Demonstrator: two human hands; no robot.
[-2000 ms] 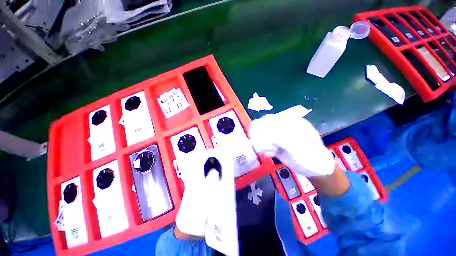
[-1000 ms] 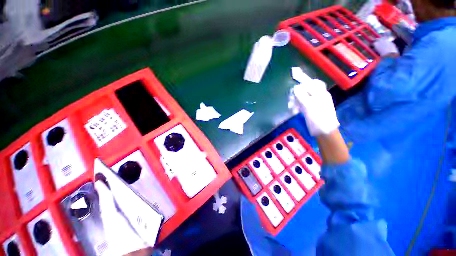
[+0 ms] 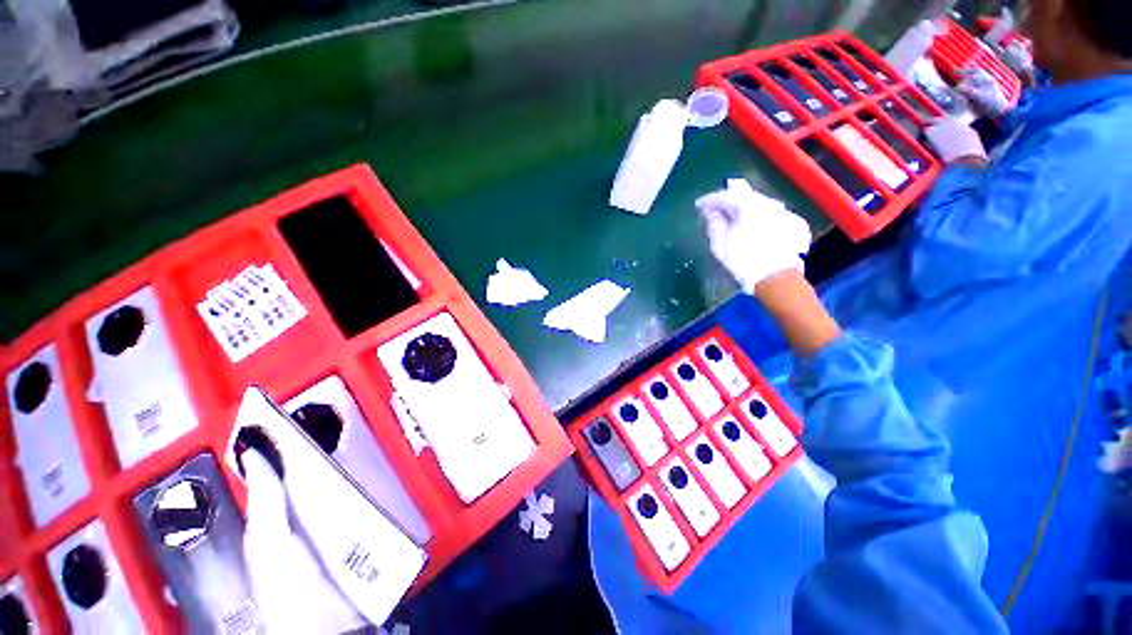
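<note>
My left hand point(image 3: 279, 546), white-gloved and partly cut off by the bottom edge, holds a white-backed smartphone point(image 3: 341, 527) tilted above the near red tray point(image 3: 546, 434). The phone's back with its black camera disc faces up. The tray holds more white phones, a silver-backed one point(image 3: 205, 546), a black slab point(image 3: 348, 267) and a label sheet point(image 3: 251, 310). My right hand point(image 3: 752, 233), also gloved, is over the green bench beyond the bottle. Its bunched fingers are closed on a white wiping cloth that hardly stands out from the glove.
An open white bottle point(image 3: 648, 159) and two white scraps point(image 3: 513, 284) point(image 3: 588, 310) lie on the bench. A lower red tray point(image 3: 677, 564) holds several phones. Another red tray point(image 3: 857, 223) is at the upper right, beside a person in blue point(image 3: 1037, 236). Clear plastic is at upper left.
My left hand lifted the phone leftward over the tray. My right hand left the near tray, dropped a white scrap on the bench and reached the cloth farther right. The view swung right.
</note>
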